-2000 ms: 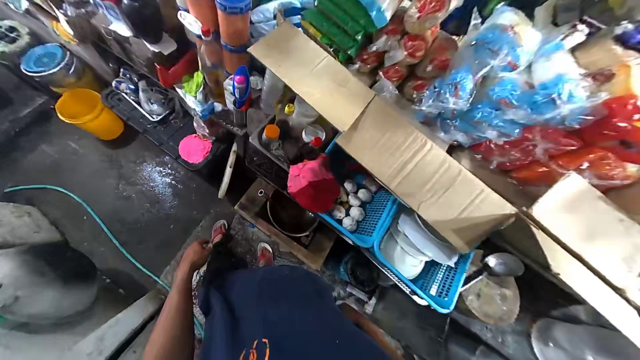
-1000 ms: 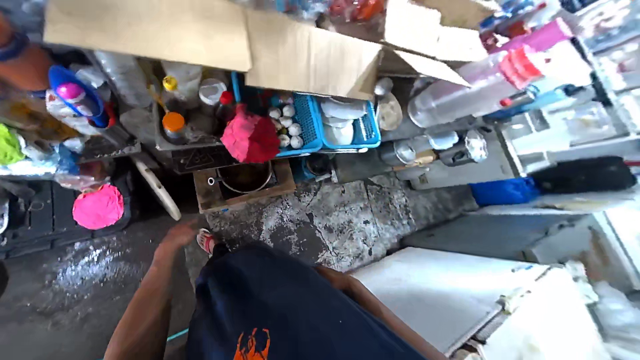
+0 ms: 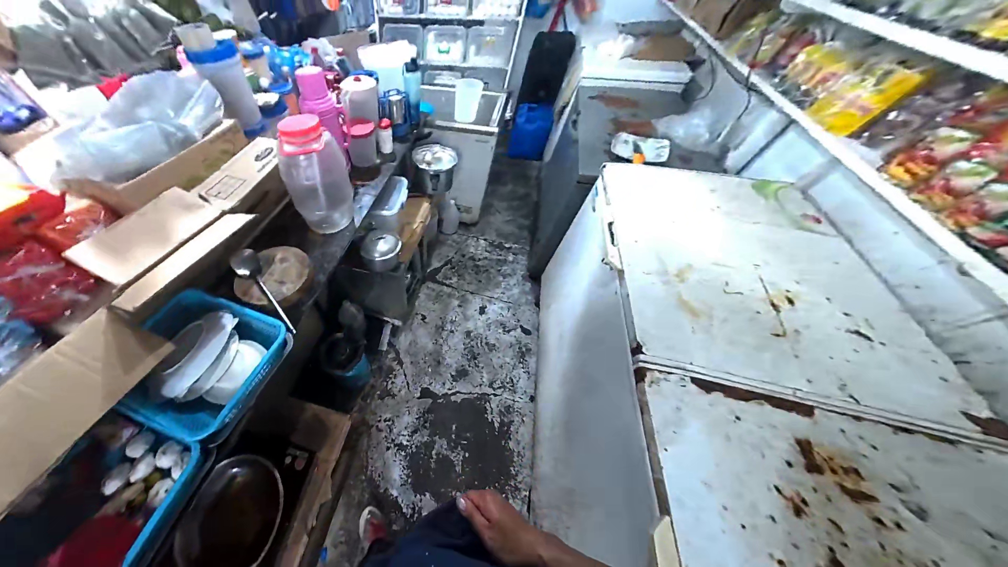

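Observation:
My right hand [image 3: 500,526] rests at the bottom centre on dark blue cloth [image 3: 437,535], its fingers partly hidden, so a grip on the cloth cannot be made out. My left hand is outside the view. To the left, a blue plastic basket [image 3: 277,331] holds white plates [image 3: 206,358]. A second blue basket [image 3: 185,488] beside it has small whitish round items [image 3: 142,466] in it. Near these, a dark pan [image 3: 230,512] sits in a wooden frame. A metal ladle [image 3: 246,264] lies over a round wooden board [image 3: 283,276].
A white chest freezer [image 3: 740,276] with rust spots runs along the right, below shelves of packaged goods [image 3: 866,87]. A worn concrete floor [image 3: 465,354] lies between it and the left counter. Pots [image 3: 381,250], a plastic jar [image 3: 315,177] and a cardboard box [image 3: 150,181] stand left.
The view has swung strongly to the right, along the aisle and over the freezer. My left arm, low on the left in the earlier frames, has gone out of view; my right hand has come into view.

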